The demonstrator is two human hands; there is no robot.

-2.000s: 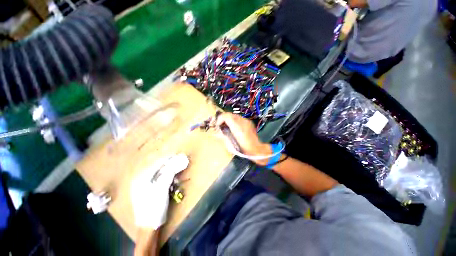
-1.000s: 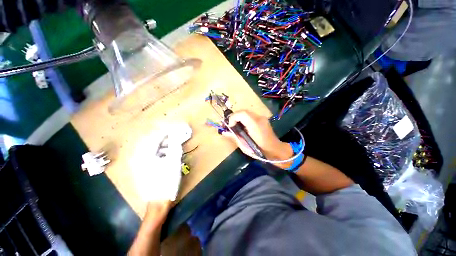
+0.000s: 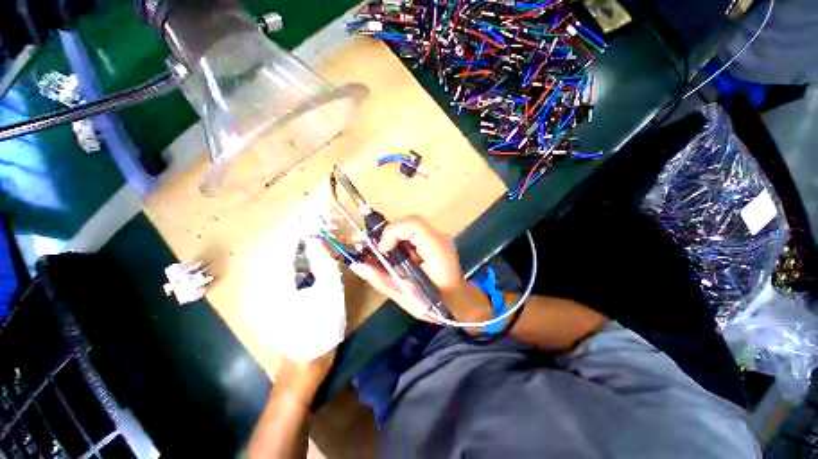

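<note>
My right hand (image 3: 417, 269) holds a dark soldering iron (image 3: 375, 220), its thin metal tip pointing up-left over the tan board (image 3: 448, 134). A wired part (image 3: 339, 244) with blue-green and dark leads lies between my right fingers and my left hand. My left hand (image 3: 300, 287) is in a white glove, overexposed, fingers curled around something small and dark; the exact grip is hard to see. Another wired part (image 3: 410, 164) with blue wires lies on the board beyond the iron. A blue band (image 3: 492, 299) is on my right wrist.
A tangled pile of wired parts (image 3: 529, 67) lies at the upper right. A clear fume hood (image 3: 260, 99) hangs over the board. A white assembly (image 3: 187, 281) sits at the board's left edge. A plastic bag (image 3: 717, 224) is at right, a black tray (image 3: 67, 385) at lower left.
My right hand has moved left, bringing the iron and a wired part to my gloved hand. The yellow part by the glove no longer shows. One wired part stays on the board.
</note>
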